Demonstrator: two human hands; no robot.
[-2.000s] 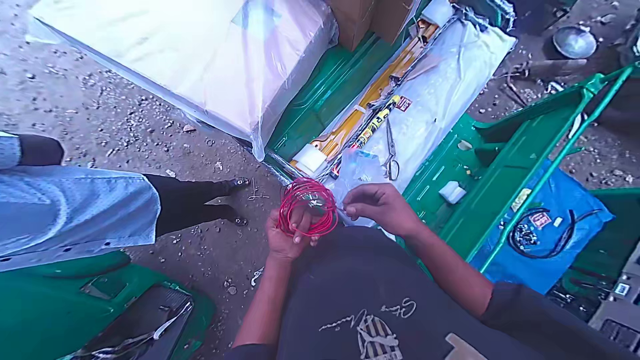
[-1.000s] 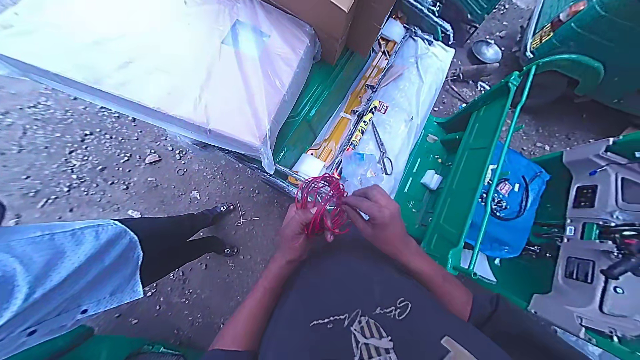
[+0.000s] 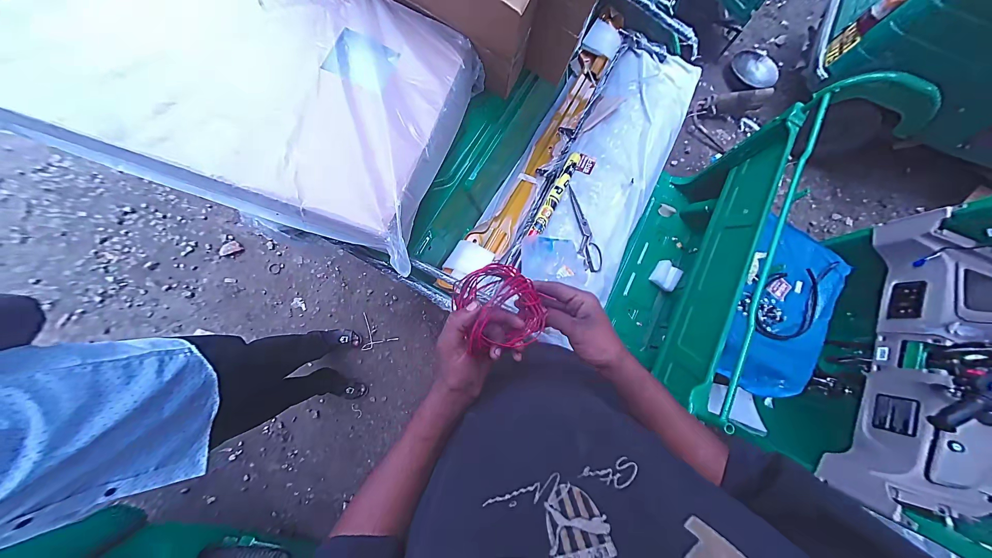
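Note:
A loose coil of thin red wire [image 3: 508, 308] is in front of my torso. My left hand [image 3: 465, 349] grips its lower left side, with fingers reaching through the loops. At the coil's right edge, the thumb and fingers of my right hand [image 3: 577, 318] are close together; whether they pinch a strand cannot be told. Just beyond the coil lie a clear plastic bag [image 3: 552, 260] and a pair of scissors [image 3: 587, 232] on white plastic sheeting [image 3: 639, 116]. A yellow and black tube [image 3: 555, 194] rests beside them.
A plastic-wrapped white panel [image 3: 232, 116] is at the upper left, beside a cardboard box [image 3: 492, 31]. Yellow metal parts [image 3: 515, 205] lie in the green vehicle body. A person in a blue garment [image 3: 101, 418] stands at left. At right are a green rail [image 3: 775, 248] and blue sheet [image 3: 802, 325].
The view has shifted, bringing more of the grey dashboard in at right. My right hand has moved in from slightly apart to the coil's edge. My left hand still holds the coil.

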